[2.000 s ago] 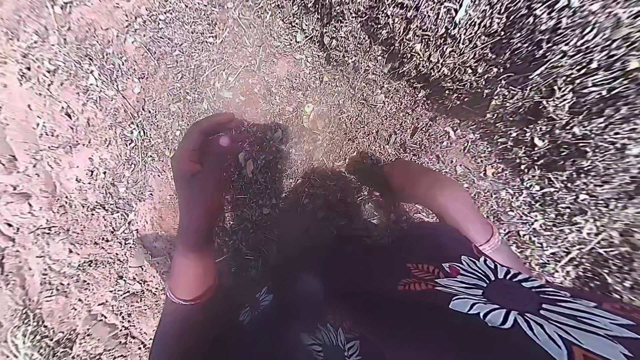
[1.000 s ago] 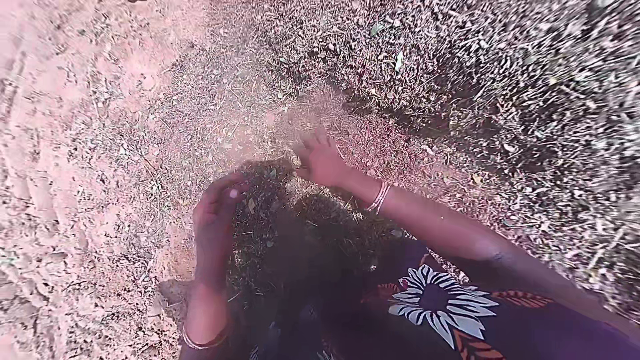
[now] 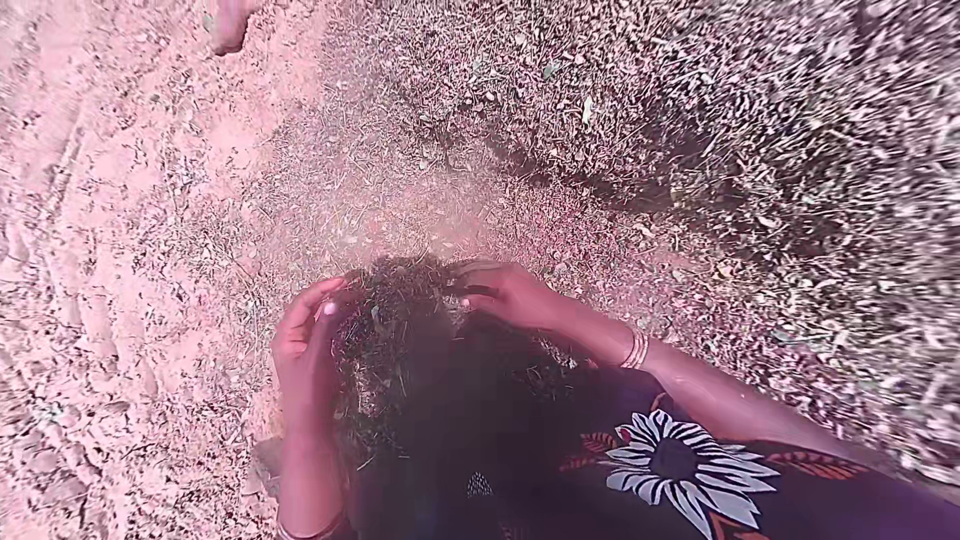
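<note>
Dry plant litter, fine stems and leaf bits, lies in my body's shadow at the lower middle. At its left edge is my left hand, fingers curved and thumb raised; whether it grips any litter is unclear. My right hand reaches in from the right with bent fingers at the litter's right edge. Its fingertips are in shadow, so what they hold cannot be told. Each wrist wears bangles. Dark flower-printed cloth covers my lap.
A thick spread of dry stalks and leaves covers the upper right. Bare reddish soil with small clods lies on the left. A stone sits beside my left forearm, and a blurred, rounded object is at the top left.
My right hand was at the lower right of the litter, then reached out past its far edge, and is now at its right side, closer to my left hand. The view has shifted somewhat.
</note>
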